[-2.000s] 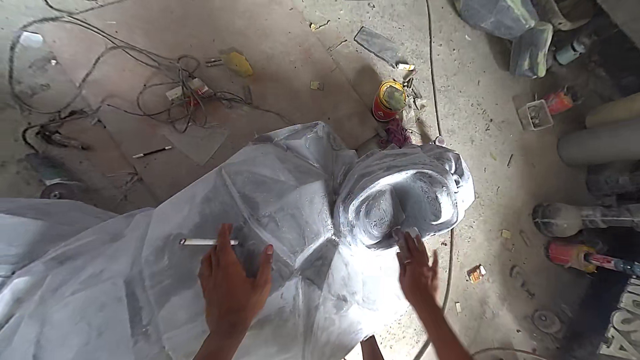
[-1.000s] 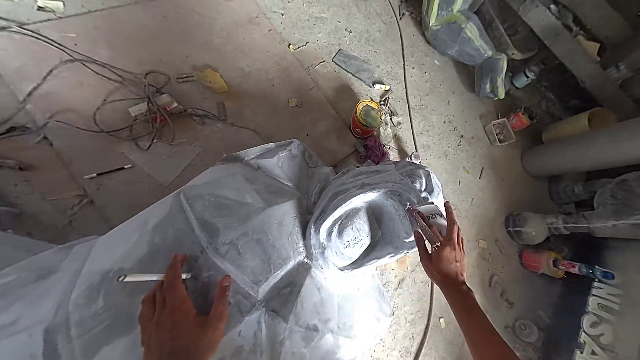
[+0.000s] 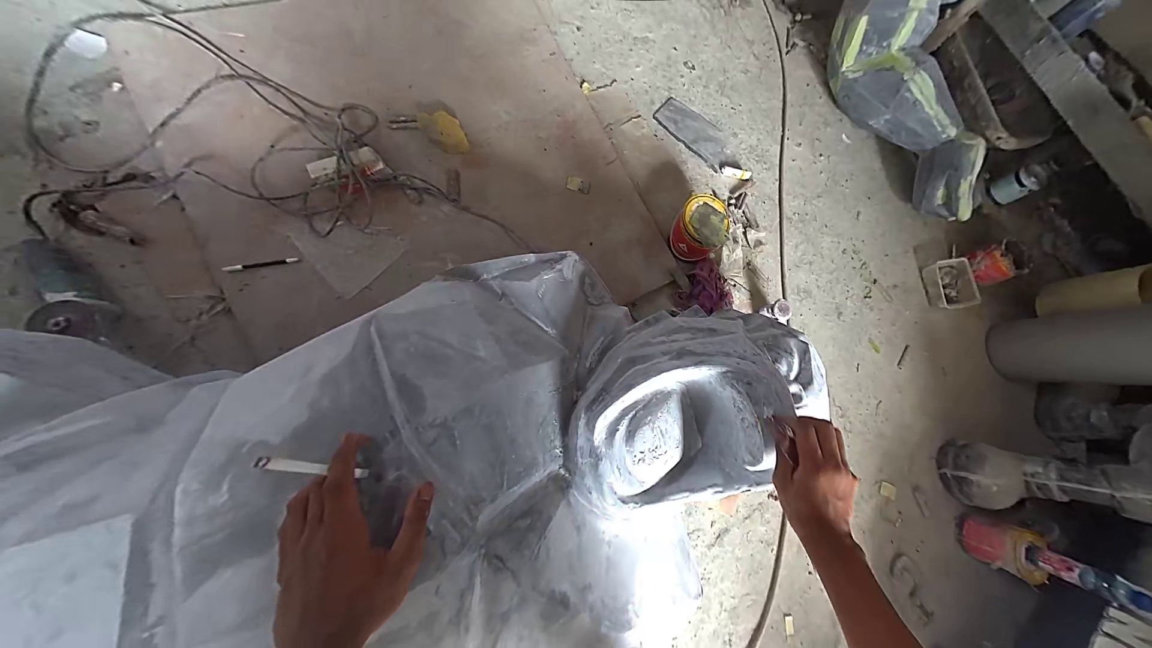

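A large grey faceted sculpture [image 3: 468,387], its surface smooth and dusty, stretches from the left edge to the middle. At its right end is a rounded part with an oval hollow [image 3: 661,441]. My left hand [image 3: 346,540] rests on the faceted body with fingers spread, and a cigarette [image 3: 301,466] is held between its fingers. My right hand [image 3: 817,477] is at the right rim of the hollow, fingers bent and pinched together. Whatever lies under those fingertips is mostly hidden; a small piece of sandpaper cannot be made out for certain.
Tangled cables [image 3: 337,171] and an angle grinder [image 3: 67,297] lie on the floor at the upper left. Beyond the sculpture stands a red and yellow can [image 3: 700,227]. A hose [image 3: 781,162] runs down the floor; grey cylinders [image 3: 1071,346] and a small white tray [image 3: 950,283] are at the right.
My right hand has turned, its fingers now bent at the rim; a second ago a pale piece bearing writing showed in them. My left hand stays on the body with the cigarette. The view has shifted.
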